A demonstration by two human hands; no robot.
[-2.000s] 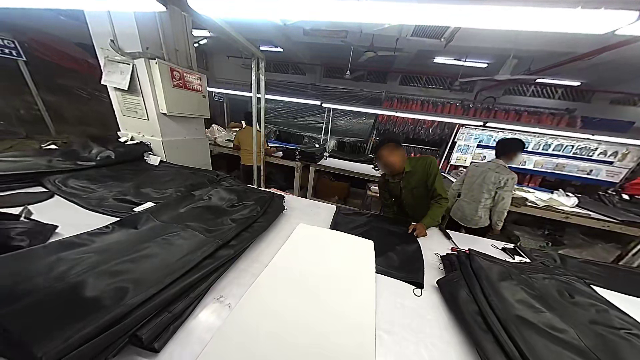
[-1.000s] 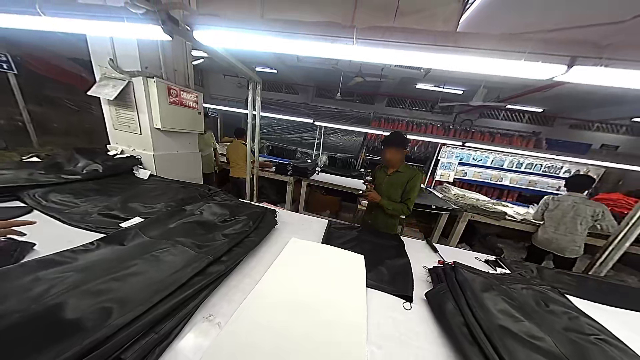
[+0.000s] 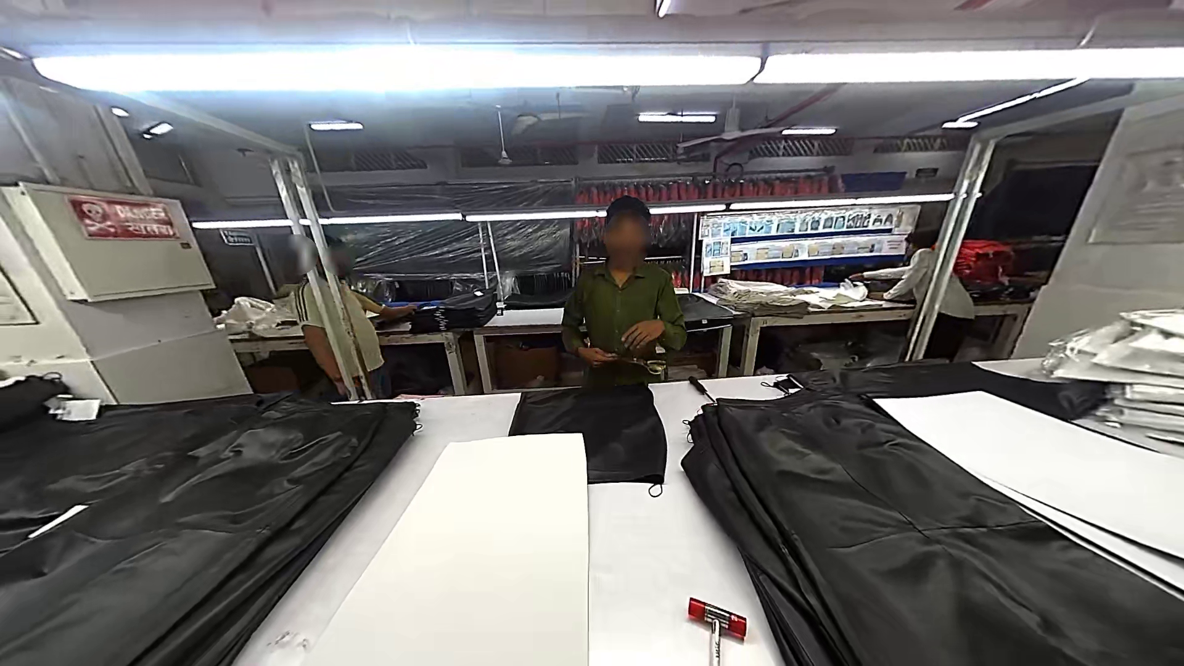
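Neither my left hand nor my right hand shows in the head view. Before me on the white table lies a long white paper panel (image 3: 490, 546). A black fabric piece (image 3: 601, 435) with a small cord loop lies beyond it, partly under the panel's far end. Stacked black garments lie to the left (image 3: 203, 499) and to the right (image 3: 888, 518). At the near edge, right of the panel, rests a red-headed tool with a metal handle (image 3: 717, 617), cut off by the frame.
A co-worker in a green shirt (image 3: 622, 314) stands across the table, hands at the waist. White panels (image 3: 1045, 453) and plastic-wrapped packs (image 3: 1147, 370) lie at right. Metal posts (image 3: 319, 277) rise at the far left edge. Two more people work at tables behind.
The view has swung right. The co-worker in green, bent over the black piece two seconds ago, now stands upright. A hand at the left edge one second ago is out of view.
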